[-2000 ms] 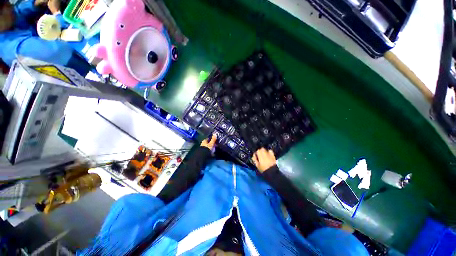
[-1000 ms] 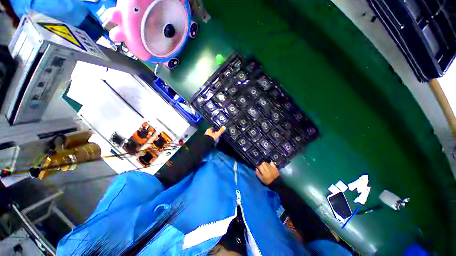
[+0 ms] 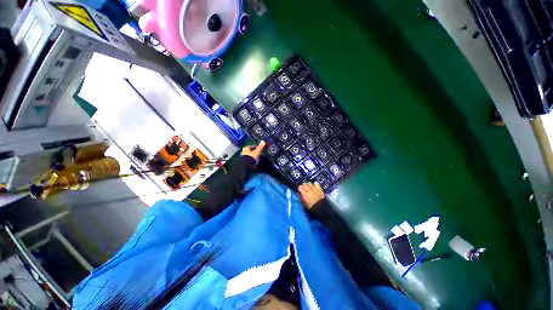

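Note:
A black parts tray (image 3: 306,124) with rows of square pockets, some with round or silvery parts in them, lies flat on the green bench mat, turned at an angle to me. My left hand (image 3: 253,150) holds the tray's near left edge, with fingertips at the rim. My right hand (image 3: 311,194) holds the near edge by the tray's lower corner. The hands are small in view and the undersides of the fingers are hidden. Only one tray layer shows clearly; whether another lies beneath cannot be told.
Left is a white machine bed (image 3: 130,130) with orange fixtures (image 3: 174,148) and a blue strip or bin (image 3: 215,112). A pink fan (image 3: 173,27) stands at the back. Right are a smartphone (image 3: 401,249), white wipes (image 3: 429,231), a small bottle (image 3: 464,247) and a black case-like object (image 3: 515,54).
The upper black tray was skewed over another tray; it has turned and moved left, and the two now line up as one outline. My hands stay at the near edge.

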